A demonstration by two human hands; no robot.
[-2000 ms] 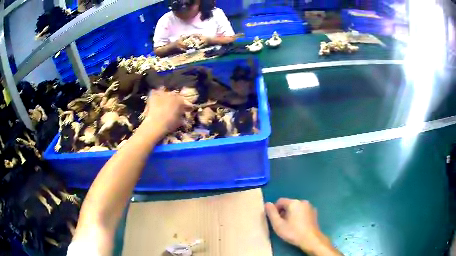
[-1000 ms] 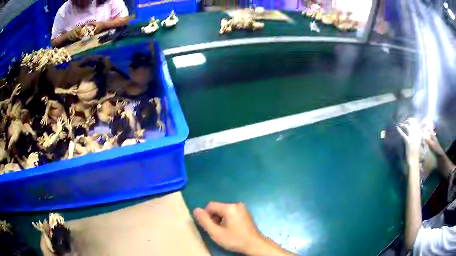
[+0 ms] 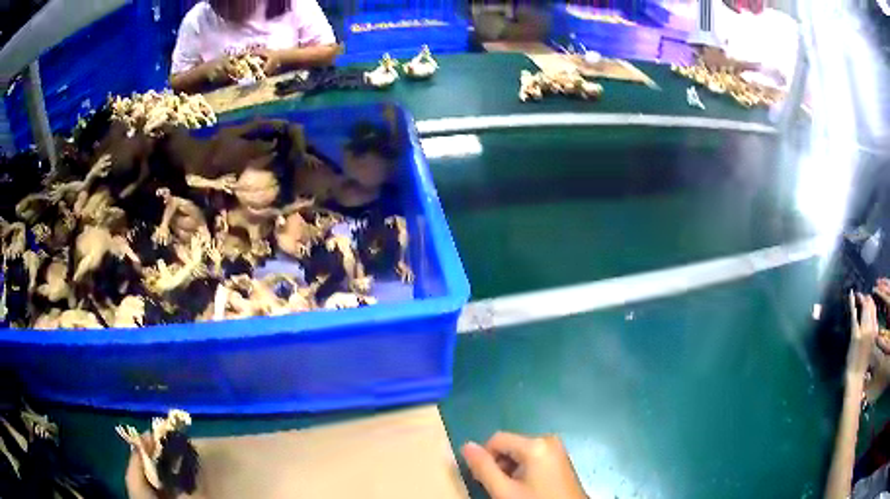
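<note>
My left hand (image 3: 140, 478) is at the lower left edge of the picture, partly cut off. It holds a torso part (image 3: 176, 464), beige hands up, with a ragged black body, over the left side of the tan cardboard sheet (image 3: 322, 460). My right hand (image 3: 527, 470) is at the bottom edge, beside the sheet's right side, with its fingers curled and nothing seen in them. A blue crate (image 3: 234, 365) behind the cardboard holds many beige-and-black torso parts (image 3: 98, 244).
A green table (image 3: 625, 390) with white lines stretches right. Across it, a person (image 3: 256, 39) handles beige parts; another sits farther right (image 3: 761, 44). Beige parts (image 3: 558, 86) lie at the back. Another person's hands (image 3: 864, 326) are at the right edge. Black parts (image 3: 34, 439) are at lower left.
My left hand has come out of the crate with a torso part and is now over the cardboard. My right hand stays beside the sheet. The view has swung right, then partly back left.
</note>
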